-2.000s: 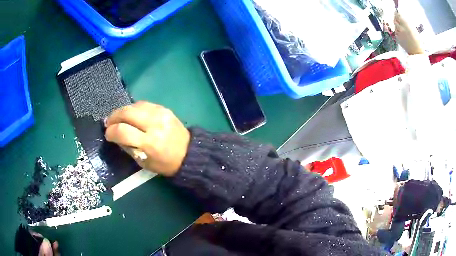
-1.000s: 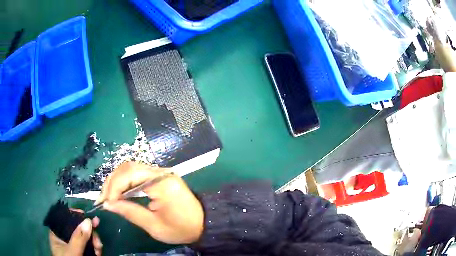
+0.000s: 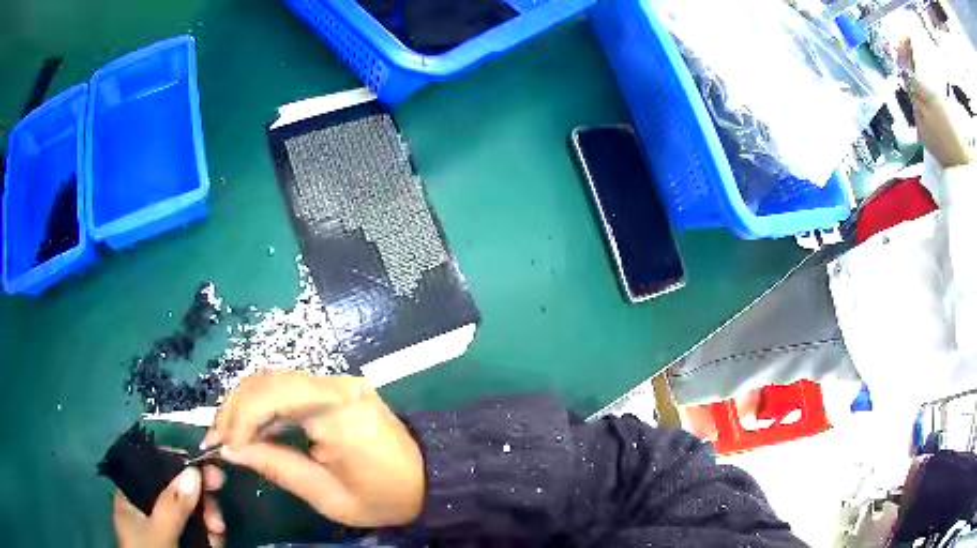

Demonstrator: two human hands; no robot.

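Observation:
My left hand [image 3: 177,507], at the lower left, holds a fanned bunch of black fabric pieces [image 3: 140,469]. My right hand [image 3: 332,444] grips slim metal tweezers [image 3: 281,425] like a pen, their tips at the fabric pieces beside my left thumb. A black sheet with rows of grey dots [image 3: 359,182] lies beyond my right hand; its lower left part is bare black. White bits [image 3: 281,338] and black bits [image 3: 177,359] lie in a loose pile left of the sheet. A white flat stick [image 3: 177,416] is partly hidden by my right hand.
Two joined small blue trays [image 3: 147,139] stand at the left, one with black pieces inside. Large blue perforated baskets [image 3: 402,77] stand at the back, the right one holding clear plastic bags [image 3: 766,80]. A smartphone [image 3: 630,214] lies beside it. Another person's hand [image 3: 934,112] shows at upper right.
My right hand has moved from the dotted sheet to the black pieces, where the tweezers now touch down. My left hand, cut off earlier, shows more fully. The view has shifted left.

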